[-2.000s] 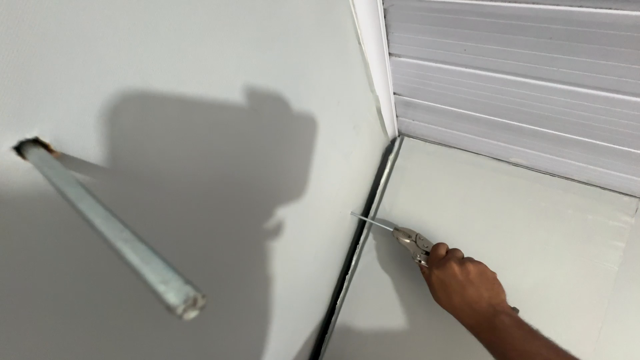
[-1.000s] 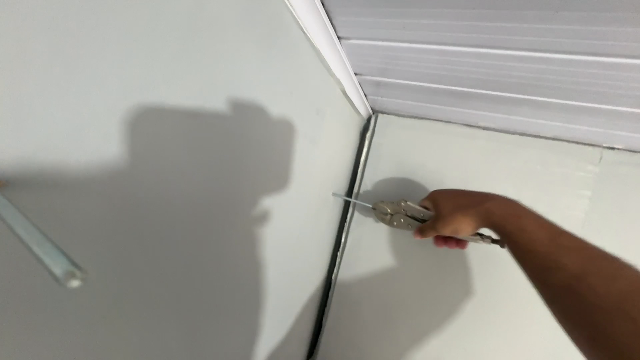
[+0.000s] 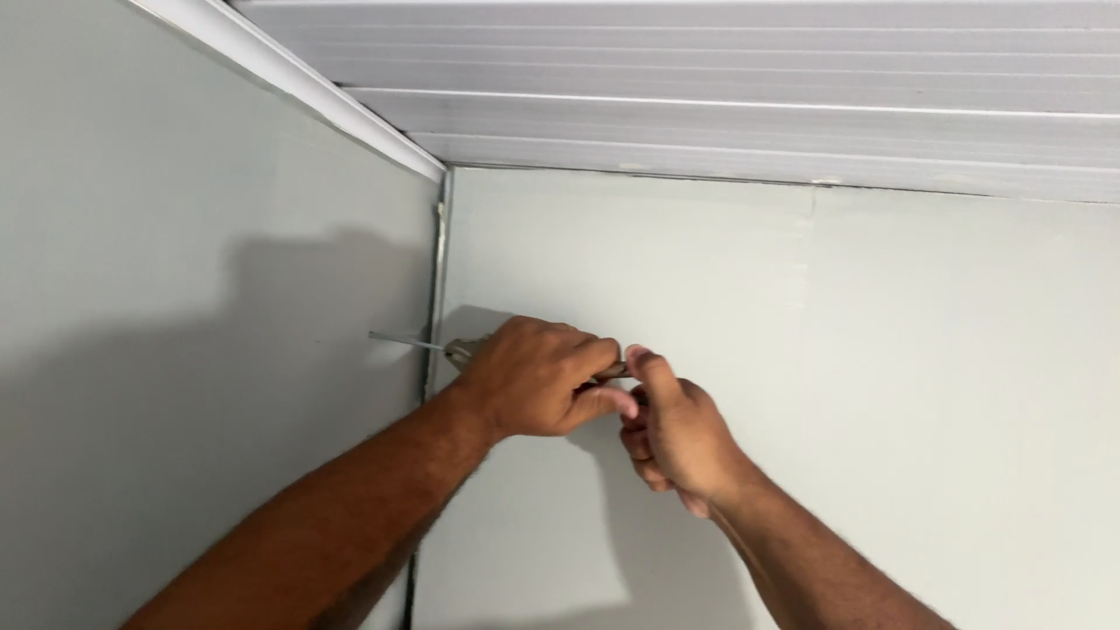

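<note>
Locking pliers [image 3: 458,352] with a metal body lie across the wall corner, their jaws at the near end of a thin metal rod [image 3: 404,339]. The rod reaches left across the dark corner gap. My left hand [image 3: 547,376] is closed around the body of the pliers and hides most of it. At the handle end on the right, my right hand [image 3: 678,429] grips with its thumb on top and its fingers curled below. What its fingers touch there is partly hidden.
A pale wall panel [image 3: 927,367] stands behind the hands, and another wall [image 3: 157,219] runs along the left. Overhead is a white slatted ceiling [image 3: 700,79] with a white cornice [image 3: 306,96] at its left edge. A narrow vertical gap [image 3: 435,289] marks the corner.
My left hand has come into view and taken hold of the pliers, which only my right hand held before. The view has shifted, and the metal tube at the left is out of it.
</note>
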